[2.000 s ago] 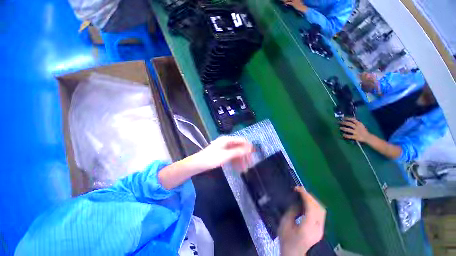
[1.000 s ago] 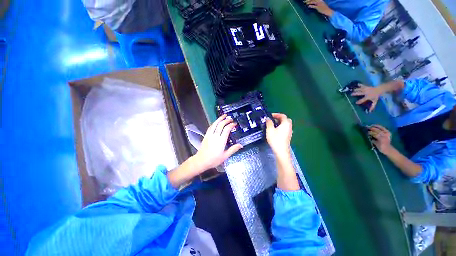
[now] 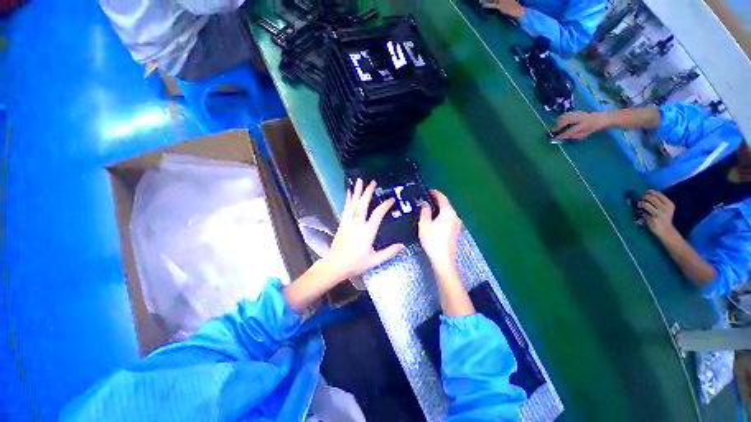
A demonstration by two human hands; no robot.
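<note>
A black bracket frame with silver-white marks lies flat at the far end of the pale textured protective sheet. My left hand lies over its left side, fingers spread. My right hand holds its right edge with thumb and fingers. A dark panel lies on the near part of the sheet, partly hidden under my right sleeve. A tall stack of black bracket frames stands just beyond the frame in my hands.
An open carton with translucent white bags stands left of the bench. Small black parts lie across the green surface, where other people's hands work. More black parts lie behind the stack. A clear bag is at lower right.
Two seconds ago my hands were over the dark panel on the sheet. They then moved up to the bracket frame. In the last second my left hand has spread further over it.
</note>
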